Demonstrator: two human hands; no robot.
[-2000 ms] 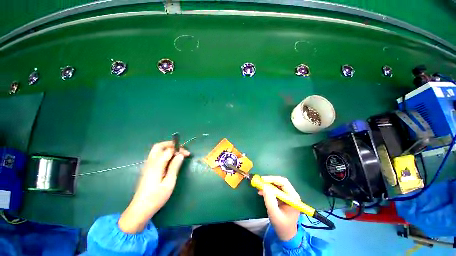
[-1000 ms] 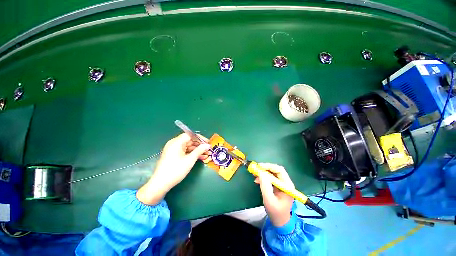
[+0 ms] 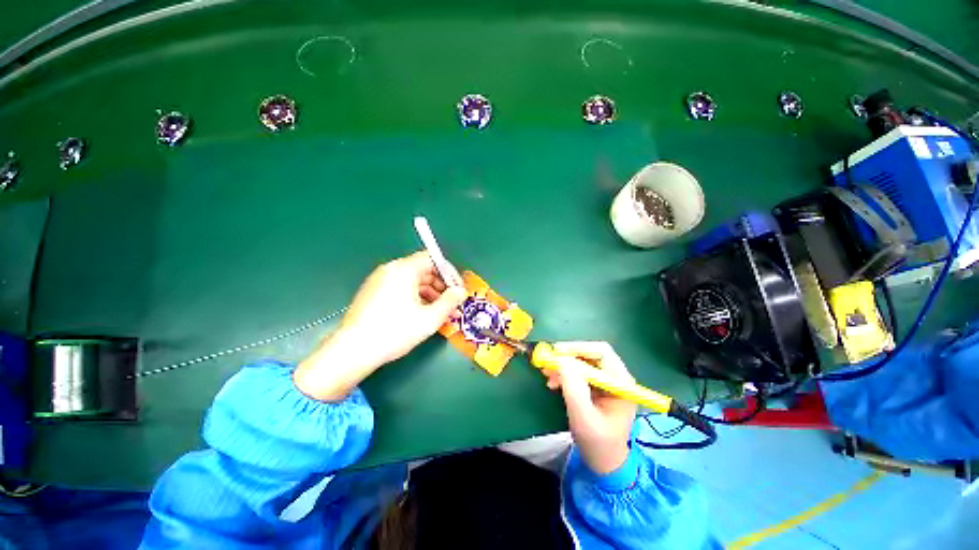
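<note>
An orange square fixture (image 3: 494, 359) lies on the green mat with a round silvery-purple stator (image 3: 482, 319) in it. My right hand (image 3: 597, 400) holds the yellow soldering iron (image 3: 617, 387), its tip at the stator's lower right edge. My left hand (image 3: 395, 309) holds whitish tweezers (image 3: 436, 249) at the fixture's left side; its fingertips are close to the stator and hide the tweezers' lower end. Solder wire (image 3: 247, 346) runs from the spool (image 3: 86, 378) at left to my left hand, which hides its end.
Several stators stand spaced along the green conveyor belt (image 3: 376, 81). Right of the fixture are a white pot (image 3: 658, 205), a black fan (image 3: 730, 318), a yellow block (image 3: 861, 321) and a blue soldering station (image 3: 912, 188). A blue sleeve (image 3: 902, 403) shows at far right.
My left hand has moved right, from beside the fixture to the stator, and the tweezers now tilt up leftward. The iron stays at the stator. The view has shifted.
</note>
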